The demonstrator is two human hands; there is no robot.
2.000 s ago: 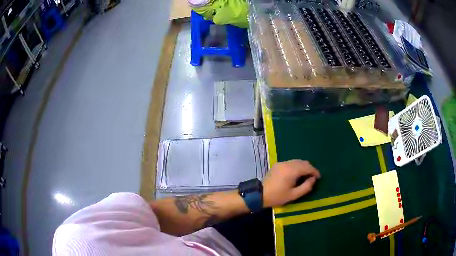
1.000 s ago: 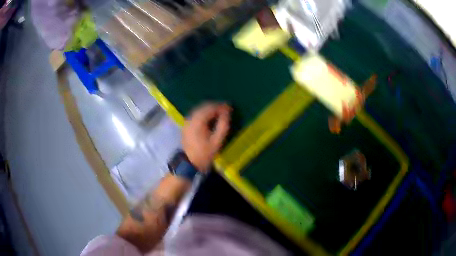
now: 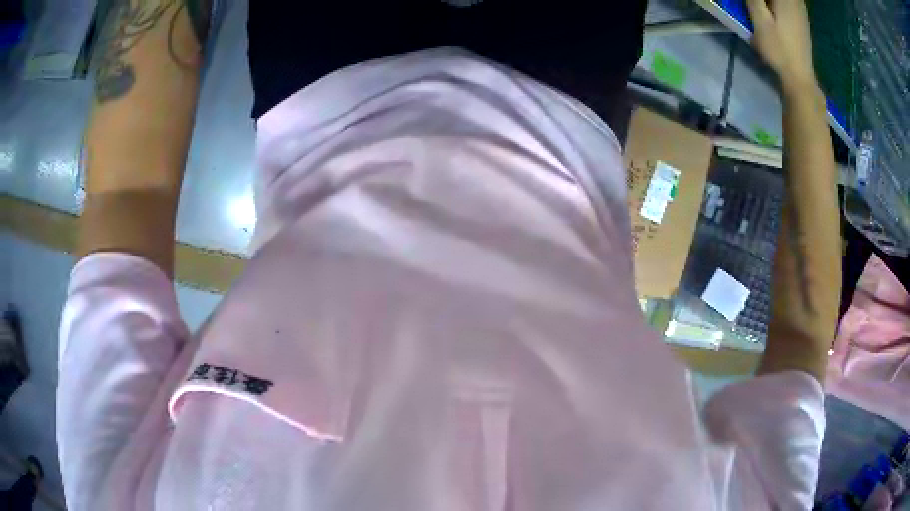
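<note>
My right hand (image 3: 780, 35) is at the top right, at the bench's blue-edged border (image 3: 733, 14). It is partly cut off by the top edge, and its fingers are too unclear to tell a hold. My left forearm runs up out of the picture at the top left, so my left hand is not in view. A brown carton (image 3: 686, 215) with a white label lies below, left of my right forearm. Beside it is a dark pocketed tray (image 3: 755, 225) with a white paper (image 3: 726, 294) on it.
My pale pink shirt fills the middle. Clear tray-like plastic (image 3: 883, 95) is at the upper right. Green labels (image 3: 667, 68) show near grey surfaces below the bench edge. Another person's pink clothing (image 3: 878, 334) is at the far right. Brown floor tape (image 3: 205, 267) crosses the left.
The view has swung from the green bench down to my torso. My left hand has left the picture. My right arm has come into view, and the fan and yellow papers are out of view.
</note>
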